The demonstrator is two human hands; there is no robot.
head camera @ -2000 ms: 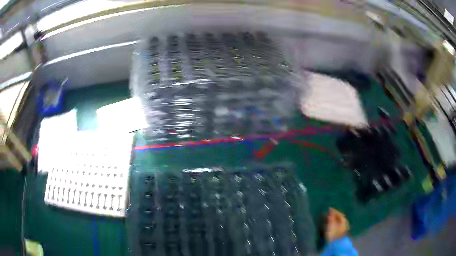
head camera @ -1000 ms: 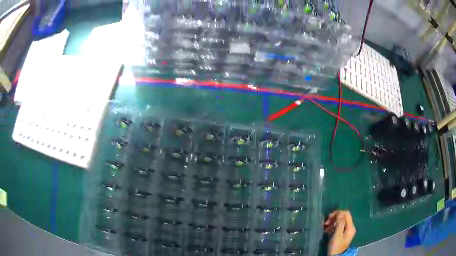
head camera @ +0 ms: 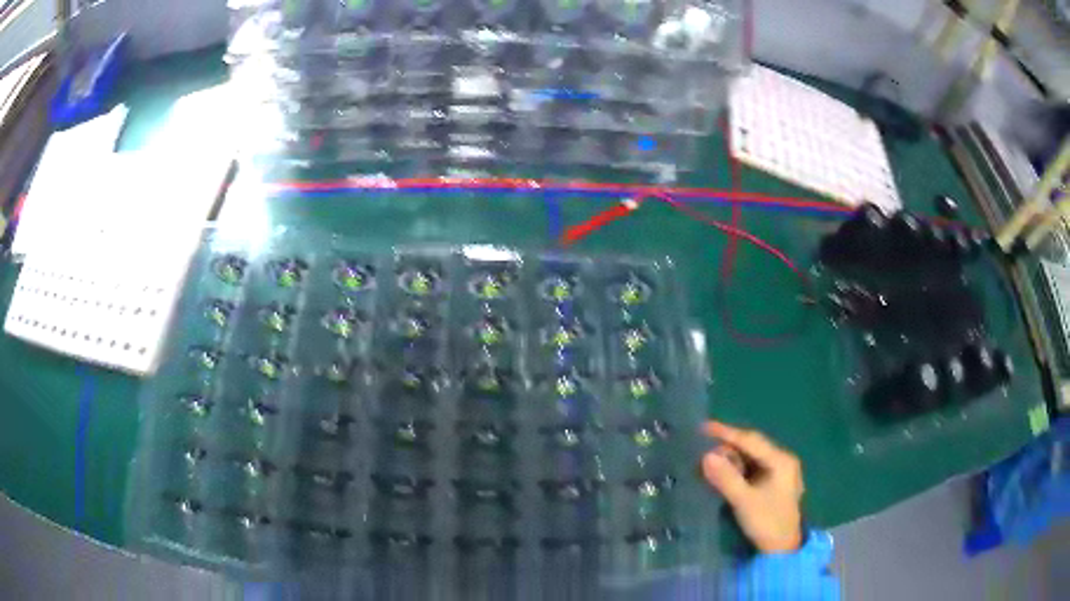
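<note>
A clear blister tray [head camera: 692,470] lies flat on the green mat, with rows of small round parts [head camera: 489,285] with green centres in its pockets. My right hand [head camera: 757,479] is bare, at the tray's right edge, with thumb and forefinger at the rim; blur hides whether they grip it. My left hand is not in view. A red test probe [head camera: 600,222] lies on the mat behind the tray, its thin red cable curling to the right.
Stacked clear trays [head camera: 475,117] stand at the back. White holding boards lie at left [head camera: 100,294] and right [head camera: 810,135]. Black wired parts [head camera: 927,317] lie in a heap at right. A blue bin [head camera: 88,80] is at far left. Red and blue lines cross the mat.
The view has tilted down and shifted. My right hand has moved from beside the tray's lower right corner farther up along its right edge, its thumb and forefinger now extended toward the rim.
</note>
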